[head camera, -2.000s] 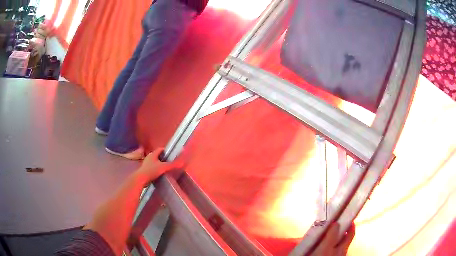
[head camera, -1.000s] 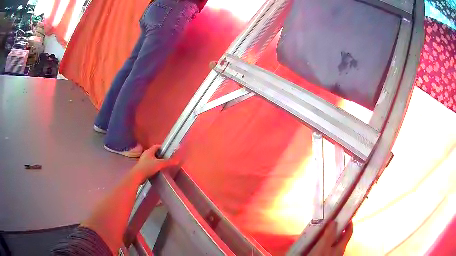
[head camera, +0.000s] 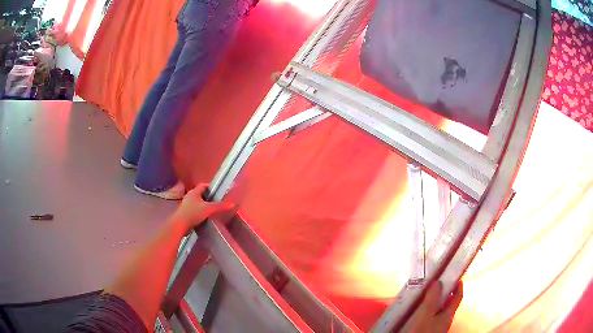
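A silver aluminium stepladder (head camera: 390, 130) fills the middle and right of the view, with flat ridged treads and thin braces. My left hand (head camera: 198, 209) grips its left side rail just above a lower tread, thumb towards the inside. My right hand (head camera: 432, 311) is at the bottom edge, around the right side rail; it is partly hidden by the rail and cut off by the frame. Behind the ladder hangs a large orange-red cloth (head camera: 292, 188), glowing yellow-white at the lower right. A dark grey panel (head camera: 429, 58) with a black smudge shows through the upper ladder.
A person in blue jeans (head camera: 169, 104) stands on the grey worktable (head camera: 65, 156) to the left. A small dark tool (head camera: 41, 216) lies on the tabletop. Pink-red patterned fabric (head camera: 572, 71) hangs at the upper right. Cluttered goods (head camera: 23, 78) show at the far upper left.
The view has shifted slightly, and the person's legs sit a little further left and higher in it. Both hands keep their places on the rails.
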